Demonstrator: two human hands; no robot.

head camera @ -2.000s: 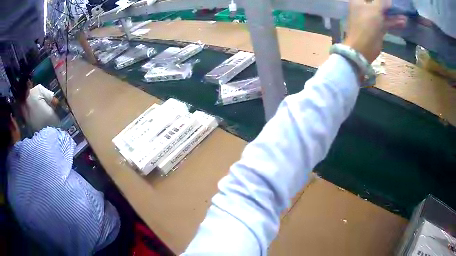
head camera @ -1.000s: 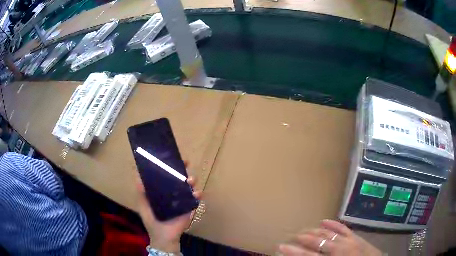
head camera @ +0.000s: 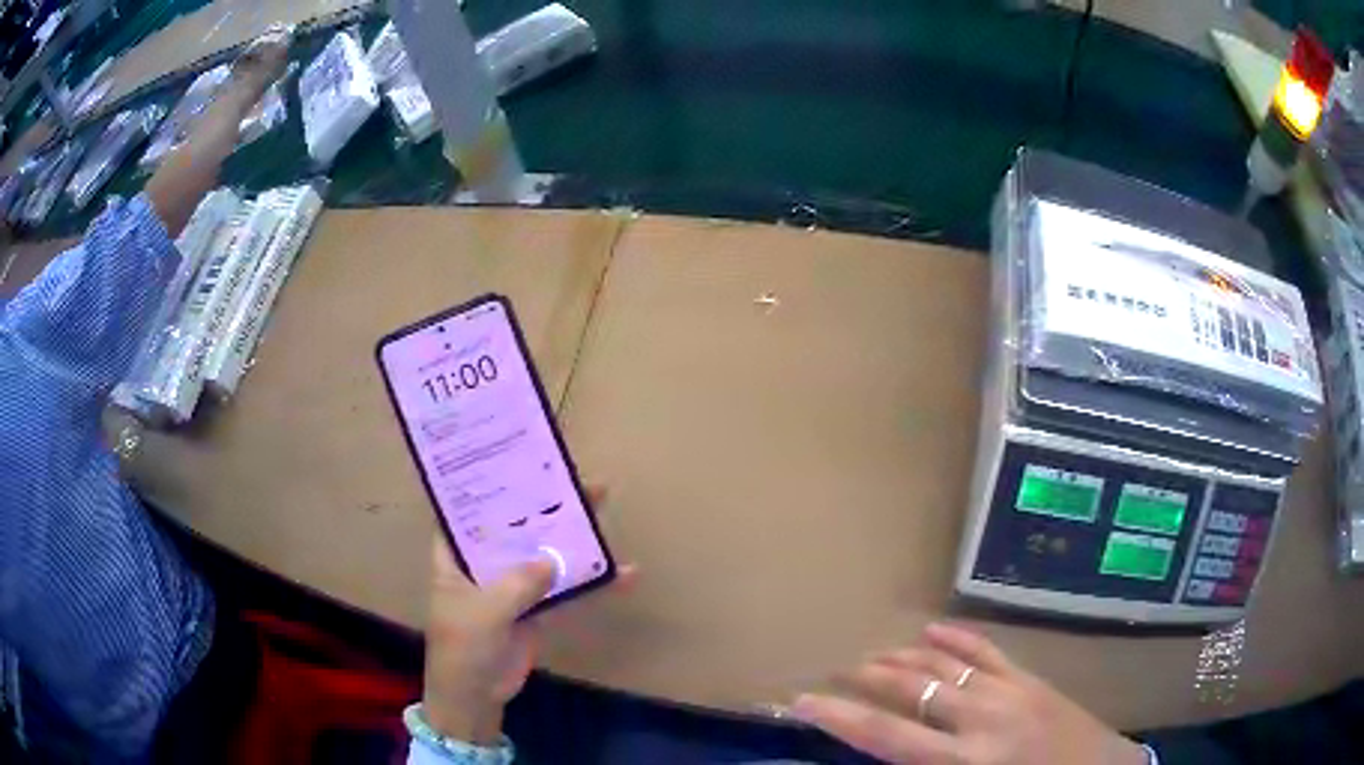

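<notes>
My left hand [head camera: 486, 635] holds a smartphone [head camera: 491, 448] upright above the bench, its thumb on the lower part of the lit pinkish screen, which shows 11:00. My right hand [head camera: 957, 705] is empty, fingers apart, low at the bench's front edge, with rings on it. The digital scale [head camera: 1114, 531] stands to the right with three green displays lit. A bagged white box [head camera: 1174, 307] lies on its pan, its row of dark icons and barcode facing up.
Several white boxes [head camera: 225, 299] lie side by side on the cardboard at left. Bagged boxes lie on the green conveyor [head camera: 778, 105] behind a pale post [head camera: 456, 105]. A signal light [head camera: 1298, 105] glows behind the scale. A person in a striped sleeve [head camera: 75, 389] reaches over the conveyor.
The phone screen has gone from dark to lit, and my left thumb is now on it. The neighbour's arm has come in over the conveyor. The view has shifted slightly.
</notes>
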